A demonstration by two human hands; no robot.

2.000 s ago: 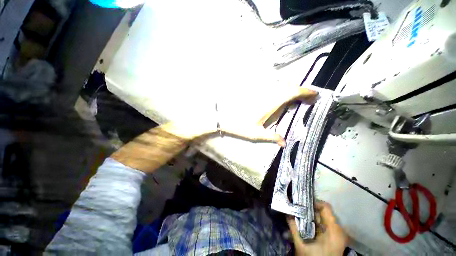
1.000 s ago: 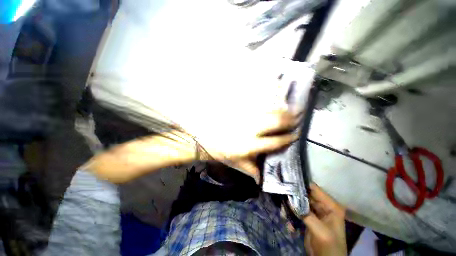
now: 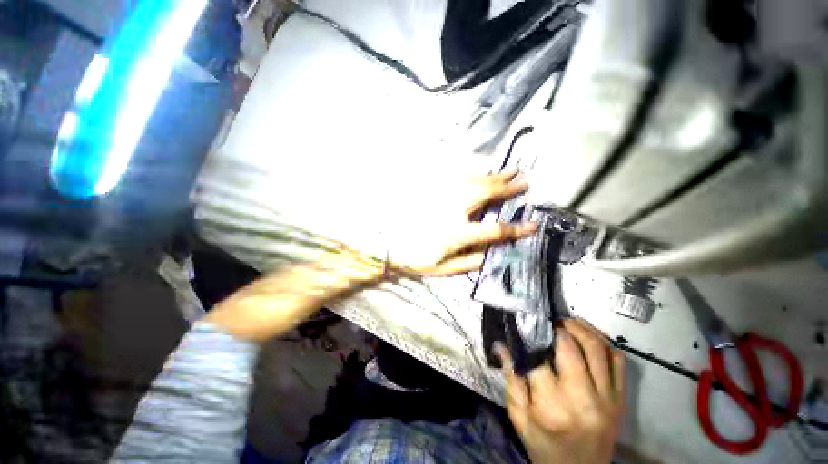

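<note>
The grey-silver slotted template (image 3: 516,272) lies on the table beside the machine's needle area, with its upper end close to the presser foot. A black fabric piece (image 3: 510,343) shows under and beyond its lower end. My left hand (image 3: 445,237) is spread flat, fingertips resting on the template's left side and upper part. My right hand (image 3: 567,390) holds the lower end of the black fabric between thumb and fingers. The needle tip is too blurred to tell.
The off-white machine head (image 3: 672,136) fills the upper right. Red-handled scissors (image 3: 749,394) lie right of the needle area. A black fabric piece (image 3: 468,41) and grey strips (image 3: 522,95) lie at the far side. A glowing blue lamp (image 3: 104,118) is at upper left.
The view has shifted; the machine head looms larger. The template sits further up under the head. My right hand has turned palm down on the fabric end. My left hand remains on the template.
</note>
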